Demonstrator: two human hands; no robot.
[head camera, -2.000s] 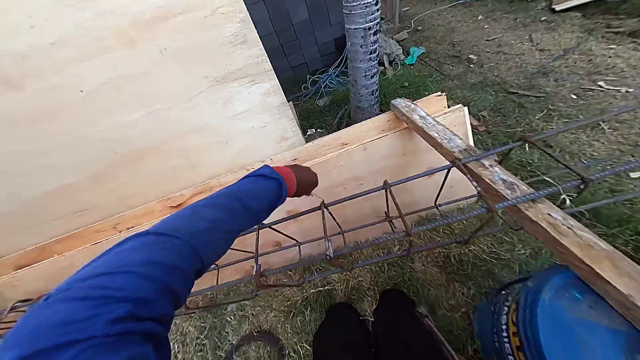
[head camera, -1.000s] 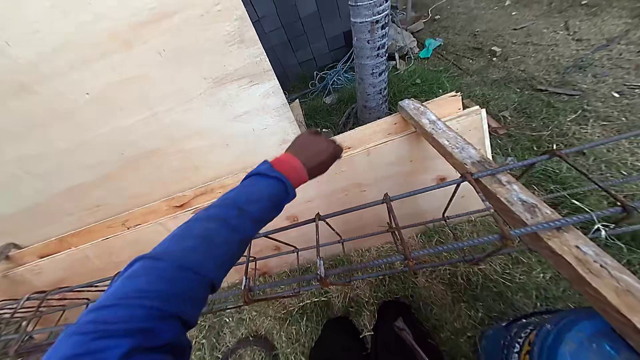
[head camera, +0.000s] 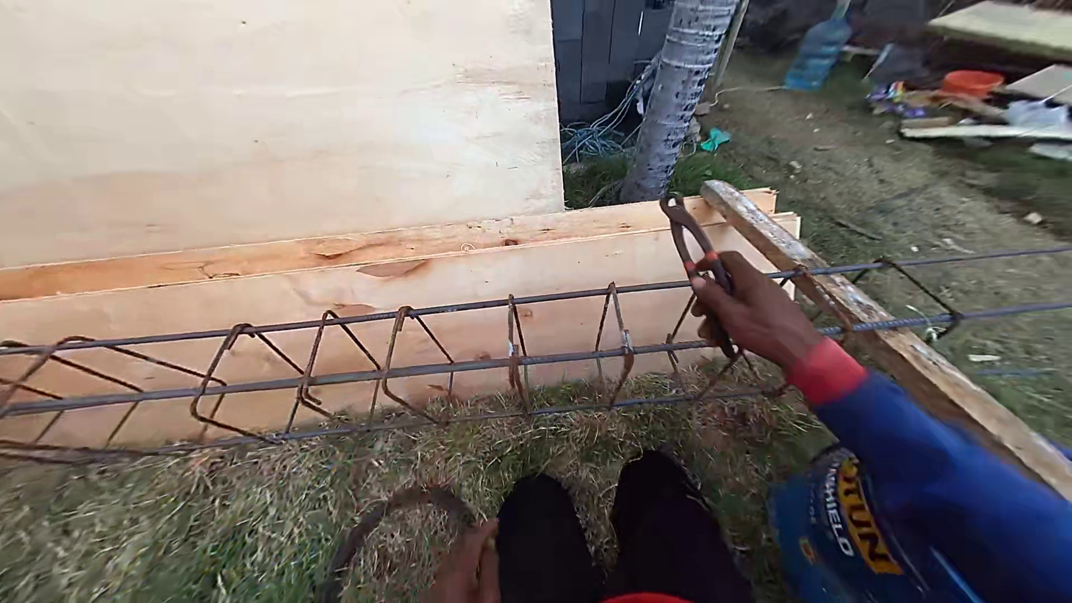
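My right hand (head camera: 749, 310) is closed around the handles of a pair of steel end-cutting pincers (head camera: 691, 230), whose jaws point up and away over the plywood edge. It is over the right part of a rebar cage (head camera: 519, 360), made of long bars with bent stirrups. My left hand (head camera: 469, 565) is low at the bottom edge, beside my leg and close to a dark curved band (head camera: 360, 536) by the grass. That hand is blurred and partly cut off, so whether it grips anything cannot be told.
A rough timber (head camera: 888, 335) crosses at the cage's right end. Plywood strips (head camera: 276, 335) lie behind the cage, with a large plywood sheet (head camera: 276, 117) beyond. A blue paint bucket (head camera: 804, 519) stands lower right, a tree trunk (head camera: 678, 92) behind. Farther right is an orange container (head camera: 971, 82).
My left arm, stretched out over the plywood before, is drawn back to the bottom edge. My right hand has come into view with the pincers. The view has turned right.
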